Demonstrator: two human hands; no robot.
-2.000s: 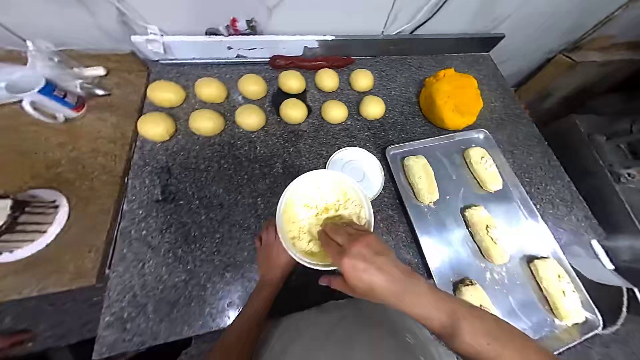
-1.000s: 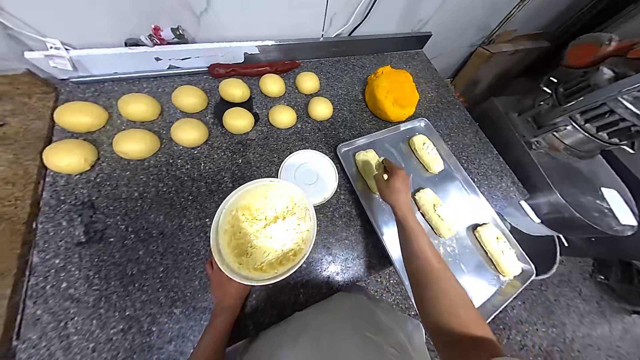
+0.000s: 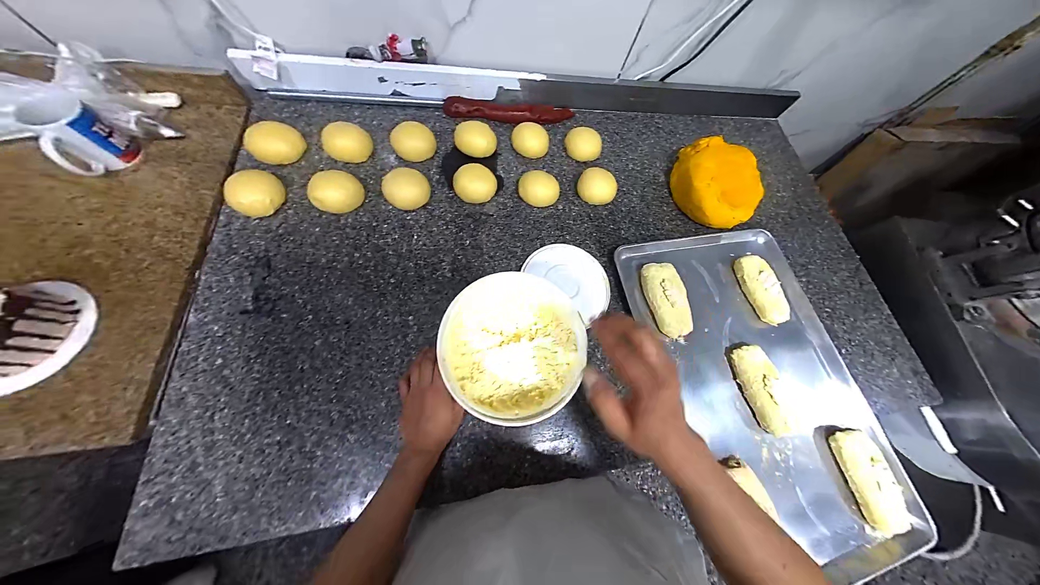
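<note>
My left hand [image 3: 431, 402] holds the lower left side of a white plastic tub [image 3: 512, 349] that contains a pale yellow crumbly mixture. At the tub's right side is my right hand [image 3: 638, 386], slightly blurred, fingers apart, with nothing seen in it. A white round lid [image 3: 573, 280] lies behind the tub, partly covered by it. On the right, a metal baking tray [image 3: 707, 382] bears several pale oblong dough pieces [image 3: 760, 386] with crumbs on top; my right forearm partly hides the lowest left one.
Two rows of round yellow dough balls [image 3: 406, 188] sit at the back left of the granite counter [image 3: 325, 325]. Behind them lies a dark red strip [image 3: 508, 110]. An orange dough mass [image 3: 717, 183] rests behind the tray. A mug [image 3: 73, 134] and a plate [image 3: 49, 333] stand at far left.
My right hand was in the tub, then at the upper left dough piece on the tray; now it is back beside the tub. My left hand stays at the tub. The view has shifted.
</note>
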